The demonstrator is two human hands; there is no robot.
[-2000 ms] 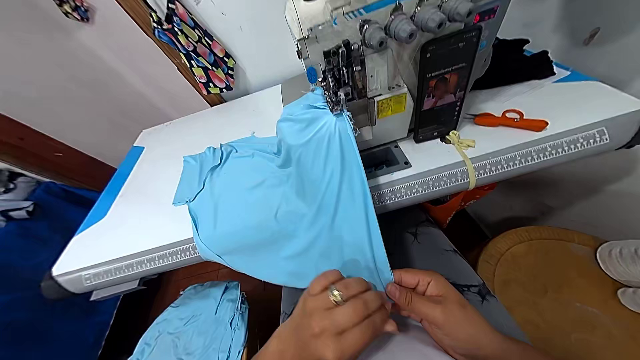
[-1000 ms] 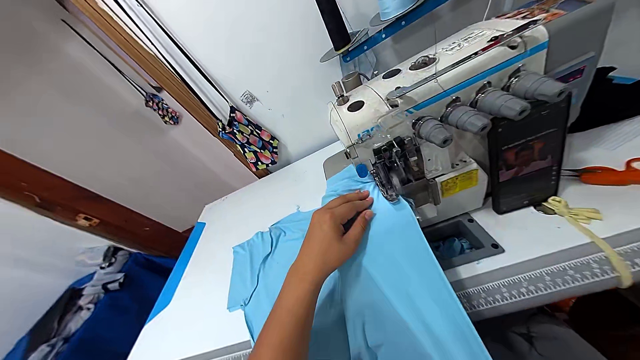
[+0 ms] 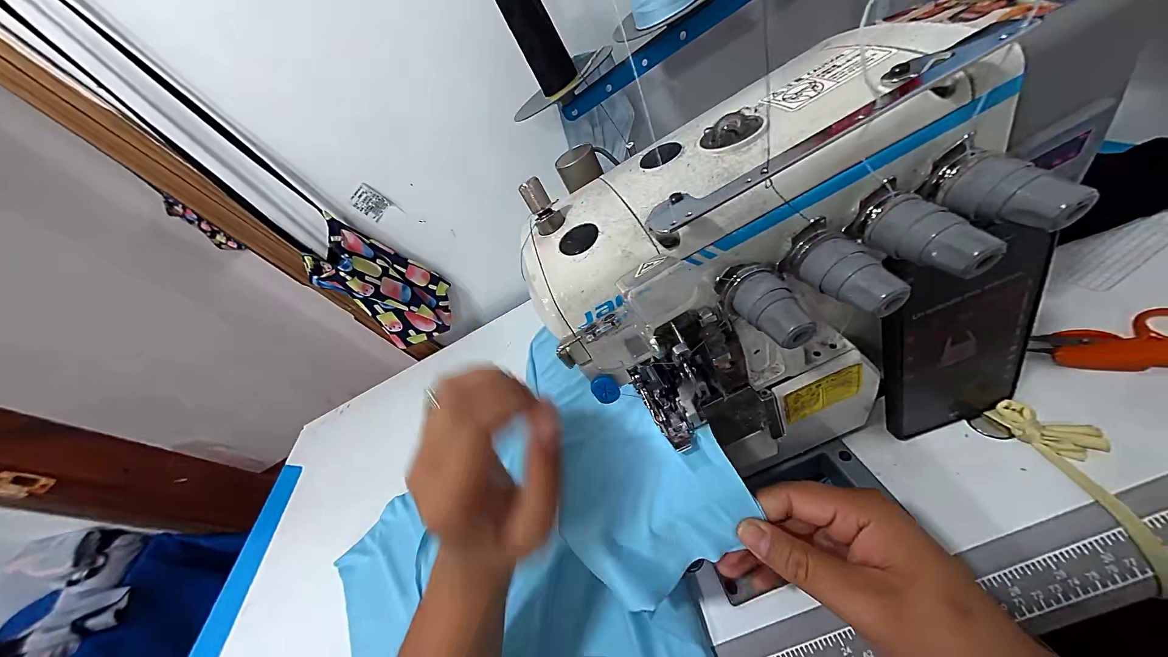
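Observation:
Light blue fabric [image 3: 639, 511] lies under the presser foot of a white Jack overlock sewing machine [image 3: 730, 192] and spreads over the white table. My right hand [image 3: 830, 557] pinches the fabric's edge between thumb and fingers, just in front of the needle area [image 3: 675, 401]. Blurred by motion, my left hand [image 3: 484, 465] is raised over the fabric left of the presser foot. Its fingers are curled and apart from the thumb, with nothing seen between them.
A dark phone [image 3: 958, 338] leans by the machine. Orange-handled scissors [image 3: 1104, 350] and a pale yellow tied strip [image 3: 1049, 433] lie at the right. A measuring scale [image 3: 1068, 570] runs along the table's front edge. Patterned fabric [image 3: 388, 283] hangs near the wall; blue cloth [image 3: 164, 593] is lower left.
My left hand has lifted off the fabric beside the presser foot. My right hand, out of view one second ago, now holds the fabric's edge near the machine. The view has moved closer.

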